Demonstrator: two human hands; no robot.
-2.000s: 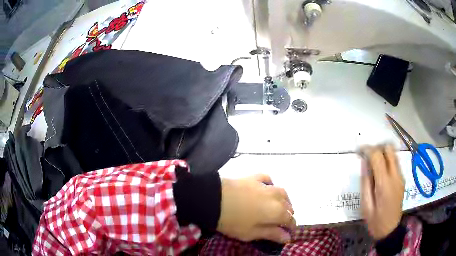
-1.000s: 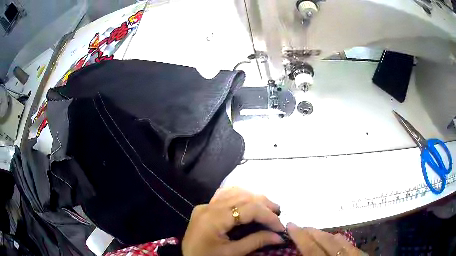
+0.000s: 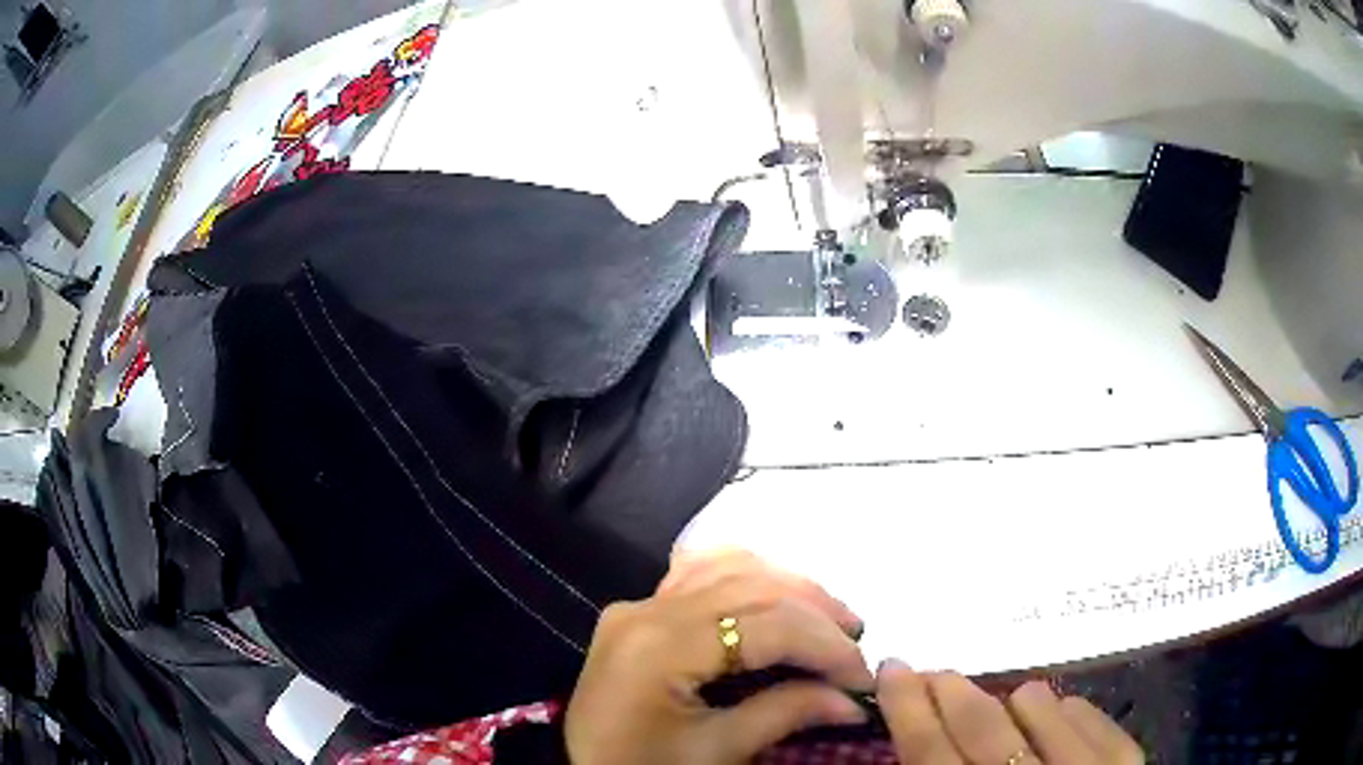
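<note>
My left hand [image 3: 718, 665] is at the bottom middle, fingers curled and pinching a small black piece [image 3: 815, 702], mostly hidden by the fingers. My right hand [image 3: 994, 720], partly cut off by the lower edge, has its fingertips at the same piece, touching my left fingertips. A large black garment piece [image 3: 419, 374] with pale double stitch lines lies heaped left of the needle. Its right edge is beside the metal throat plate [image 3: 785, 299]. The presser foot [image 3: 830, 269] stands over the plate with no cloth seen under it.
Blue-handled scissors [image 3: 1308, 478] lie at the right of the white table. A flat black rectangle [image 3: 1185, 221] is under the off-white machine arm [image 3: 1076, 75]. A printed ruler strip [image 3: 1166, 580] runs along the front edge. More dark cloth [image 3: 112, 553] hangs at the left.
My right hand has come from the right side of the table to my left hand. Both hands now hold the small black piece. In the last second they have shifted only slightly.
</note>
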